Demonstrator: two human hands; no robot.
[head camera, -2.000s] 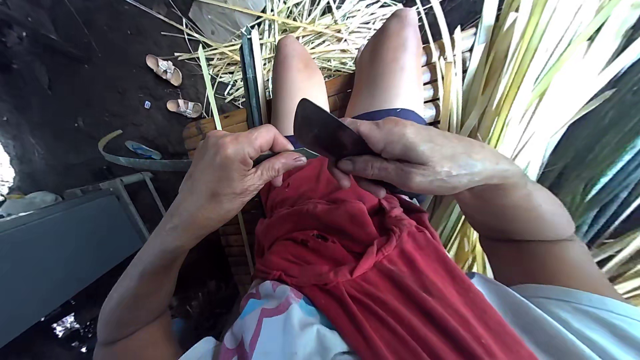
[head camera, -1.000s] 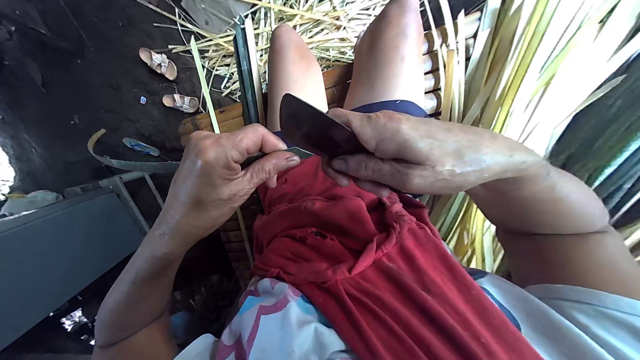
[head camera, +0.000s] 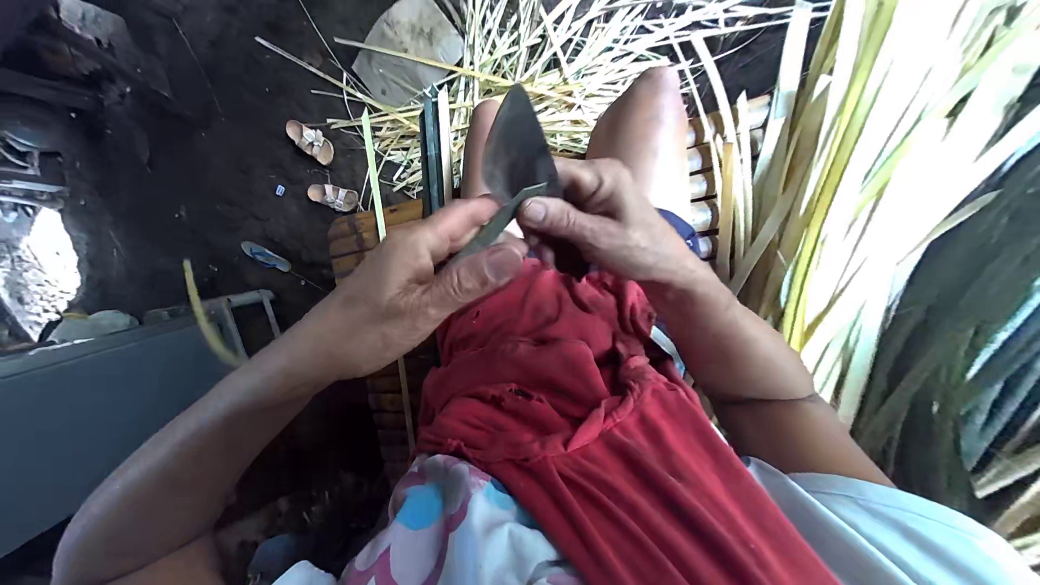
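Observation:
My left hand (head camera: 431, 284) grips a flat green strip of plant leaf or stalk (head camera: 496, 223) between thumb and fingers. My right hand (head camera: 617, 227) holds a knife with a broad, dark, pointed blade (head camera: 518, 150), its tip pointing up and away from me. The strip's end lies against the lower part of the blade, by my right thumb. My right fingers hide the knife's handle. Below both hands, a red cloth (head camera: 552, 390) with small holes covers my lap.
Pale strips (head camera: 569, 73) lie heaped beyond my knees, and long strips (head camera: 821, 244) stand at right. I sit on a bamboo bench (head camera: 382, 223). Sandals (head camera: 309, 142), a blue flip-flop (head camera: 266, 256) and a grey panel (head camera: 81, 406) are at left. A dark green strip (head camera: 431, 154) stands beside my knee.
The knife blade has turned from slanting left to pointing up and away. The strip in my left hand now slants up against the blade. A curved strip's end shows at my left forearm.

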